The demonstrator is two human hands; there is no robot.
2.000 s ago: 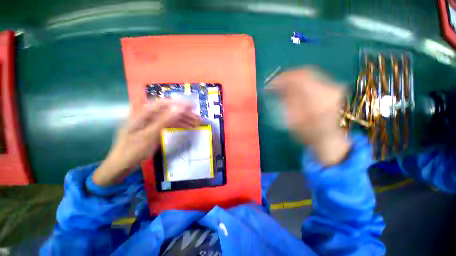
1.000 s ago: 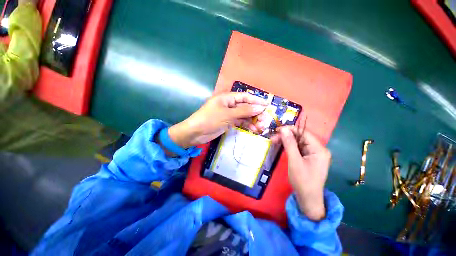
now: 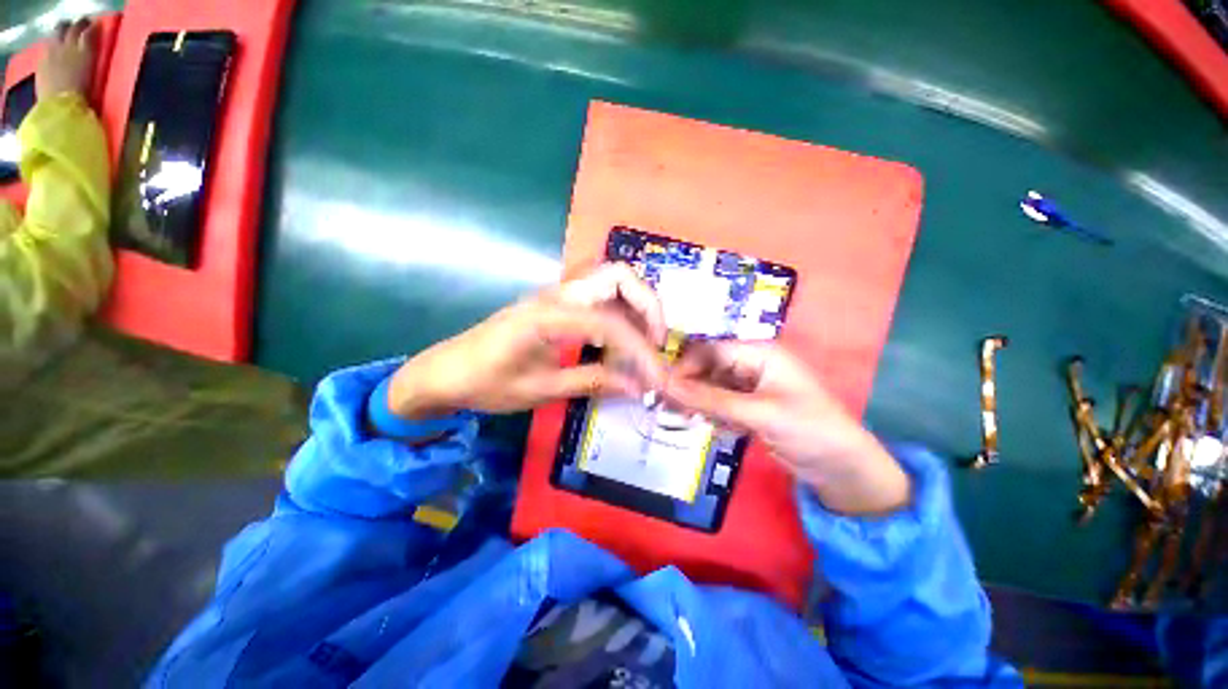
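An open tablet unit [image 3: 725,474] lies on a red foam pad [image 3: 754,168] in front of me. Its mainboard [image 3: 700,280] is at the far end and its white battery [image 3: 626,451] with yellow edges at the near end. My left hand [image 3: 546,353] and my right hand [image 3: 781,411] meet with their fingertips together over the tablet's middle. A small yellowish piece shows at the fingertips; what it is and which hand grips it are too blurred to tell. The battery's upper part is hidden by my hands.
A loose flex cable [image 3: 990,401] lies right of the pad. More cables and a clear flex cable tray [image 3: 1205,323] are at far right. A small blue tool [image 3: 1064,218] lies behind them. At left, a black tablet [image 3: 175,148] lies on another red pad, beside a person's yellow sleeve [image 3: 67,175].
Both hands have come together and moved from the mainboard edge toward the battery. More of the mainboard is uncovered. The view has shifted slightly, and the other person's hand now shows at upper left.
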